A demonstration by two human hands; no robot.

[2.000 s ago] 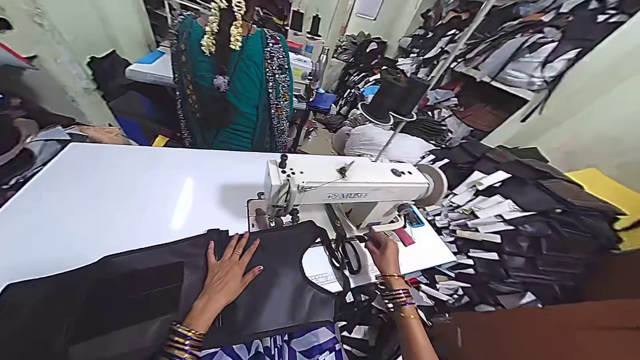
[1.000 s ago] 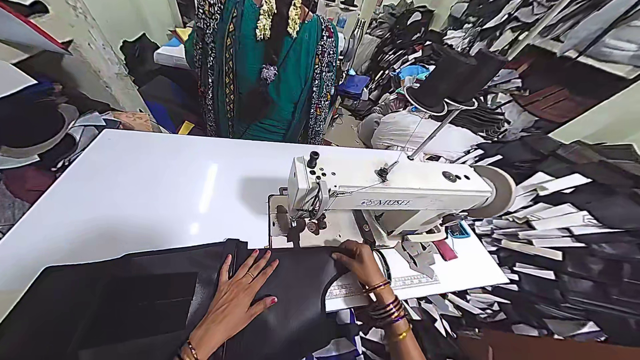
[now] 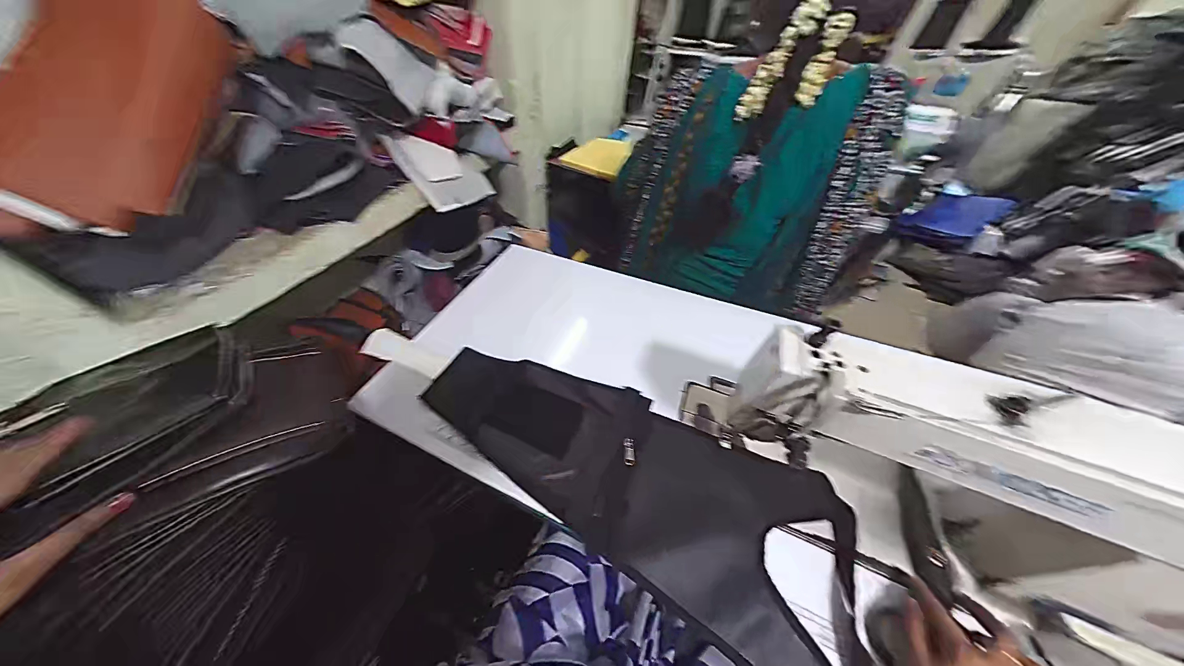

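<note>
My left hand (image 3: 60, 518) is at the far left edge, fingers spread beside a pile of dark, shiny sheet material (image 3: 213, 481); whether it grips any of it is unclear. A black fabric piece (image 3: 684, 499) with a small zipper pull and a curved cutout lies across the white table (image 3: 592, 314). My right hand (image 3: 953, 629), blurred and cut off by the bottom edge, is at the black-handled scissors (image 3: 925, 546) beside the sewing machine (image 3: 999, 462). Its hold on them cannot be made out clearly. The machine's needle end stands just behind the black fabric.
A shelf (image 3: 305, 268) heaped with scraps and an orange-brown sheet (image 3: 111, 111) juts in at the left. A person in a teal garment (image 3: 758, 185) is beyond the table, back turned. Bundles of material (image 3: 1091, 342) lie at the right behind the machine.
The view has swung left. My left hand has left the black fabric for the dark pile at the left. My right hand has moved from the fabric's edge to the scissors.
</note>
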